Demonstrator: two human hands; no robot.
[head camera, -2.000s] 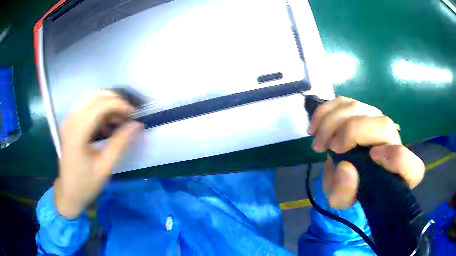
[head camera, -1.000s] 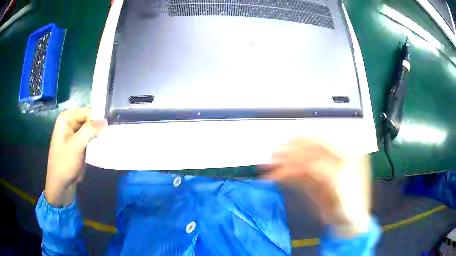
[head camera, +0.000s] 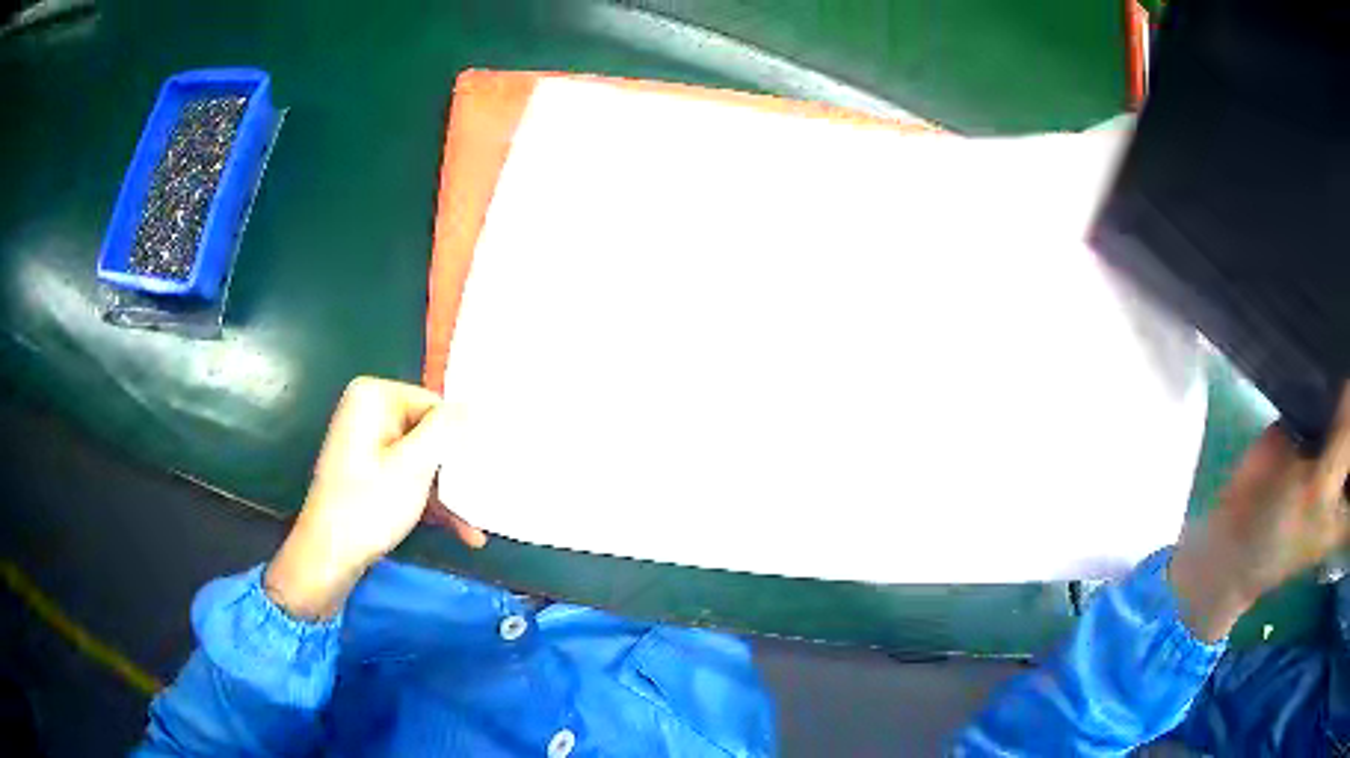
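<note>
The white protective sheet (head camera: 829, 341) lies on the orange-red foam pad (head camera: 462, 222), which shows along its left and top edges. My left hand (head camera: 370, 459) pinches the sheet and pad at their lower left edge. My right hand (head camera: 1273, 511), blurred and partly cut off at the right, grips the lower edge of the laptop (head camera: 1258, 178). The laptop is a dark, tilted shape held up over the sheet's right side and runs out of the picture.
A blue screw tray (head camera: 185, 185) full of small screws stands at the left, on clear plastic film (head camera: 170, 317). The glossy green worktop (head camera: 341, 193) has a seam at the back. Blue cloth (head camera: 1281, 689) shows at the lower right.
The laptop has been lifted off the sheet to the upper right, with my right hand now on it. The foam pad's orange-red edge is uncovered. The electric screwdriver has left the view.
</note>
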